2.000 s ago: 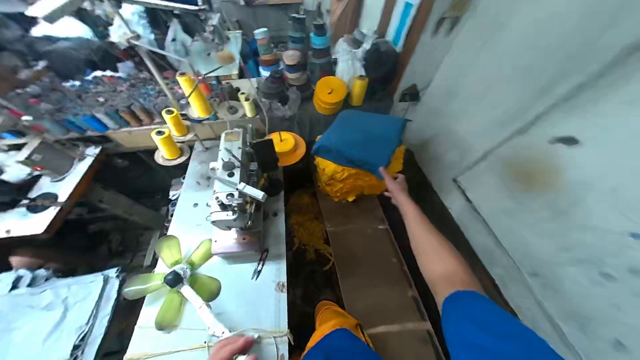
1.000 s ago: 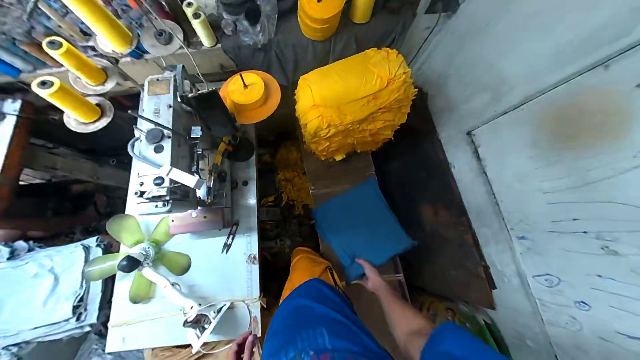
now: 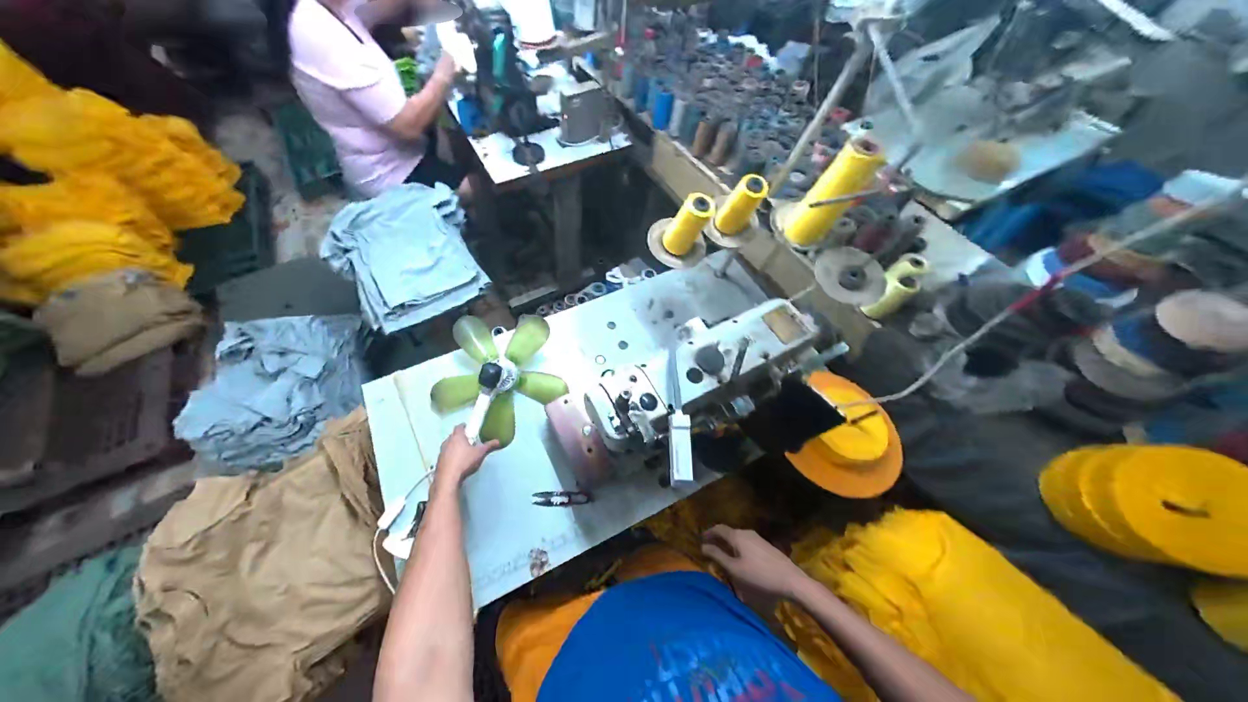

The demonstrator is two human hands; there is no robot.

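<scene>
My left hand (image 3: 463, 454) is closed around the white stem of a small fan (image 3: 498, 375) with green blades, at the left part of the white sewing table (image 3: 507, 546). To its right stands an industrial sewing machine (image 3: 702, 375). Thread snips (image 3: 562, 498) lie on the table in front of the machine. My right hand (image 3: 751, 564) hangs past the table's near edge with fingers bent and nothing visible in it, beside a pile of yellow fabric (image 3: 936, 585).
Khaki fabric (image 3: 263, 565) and light blue cloth stacks (image 3: 405, 253) lie left of the table. Yellow thread cones (image 3: 834, 195) and an orange-yellow roll (image 3: 848, 434) stand behind and right of the machine. A person (image 3: 361, 97) works at another table further back.
My right hand has let go of the blue cloth it touched earlier. My left hand now holds the fan's stem. The view has swung far to the left.
</scene>
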